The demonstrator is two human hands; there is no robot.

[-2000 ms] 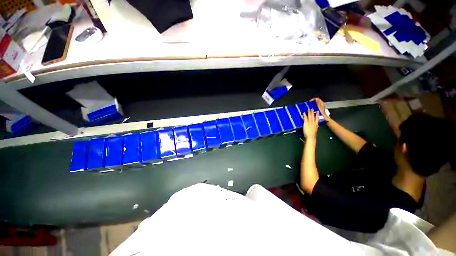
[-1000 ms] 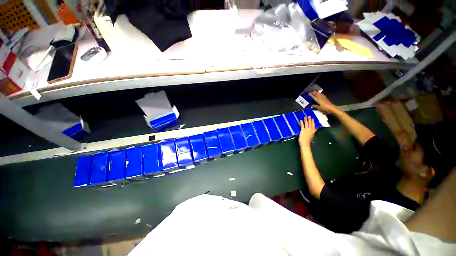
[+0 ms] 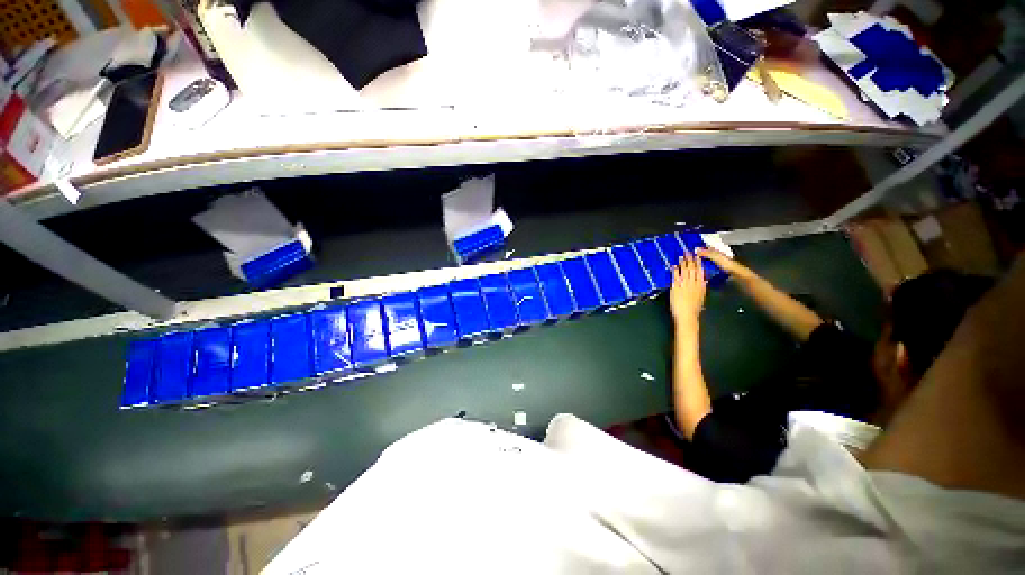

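Note:
A long row of small blue cartons (image 3: 450, 312) stands pressed together on the dark green conveyor belt (image 3: 472, 416), slanting up from left to right along the pale side rail (image 3: 84, 331). Another person's two hands (image 3: 688, 279) touch the right end of the row. Two open cartons with raised white flaps stand on the dark ledge behind the rail, one at left (image 3: 275, 261) and one near the middle (image 3: 480, 239). Neither of my hands is in the picture; my white clothing fills the bottom, with part of a bare arm at the lower right edge.
Above the belt, a white shelf (image 3: 495, 112) holds a smartphone (image 3: 129, 117), black cloth (image 3: 357, 39), clear plastic bags (image 3: 646, 51) and a pile of blue and white pieces (image 3: 894, 65). A person in black (image 3: 787, 393) leans over the belt at right. Brown cartons (image 3: 939, 238) stand beyond.
The row extends further left. The open cartons on the ledge have shifted right. The other person's far hand has moved from a carton on the ledge to the row's right end.

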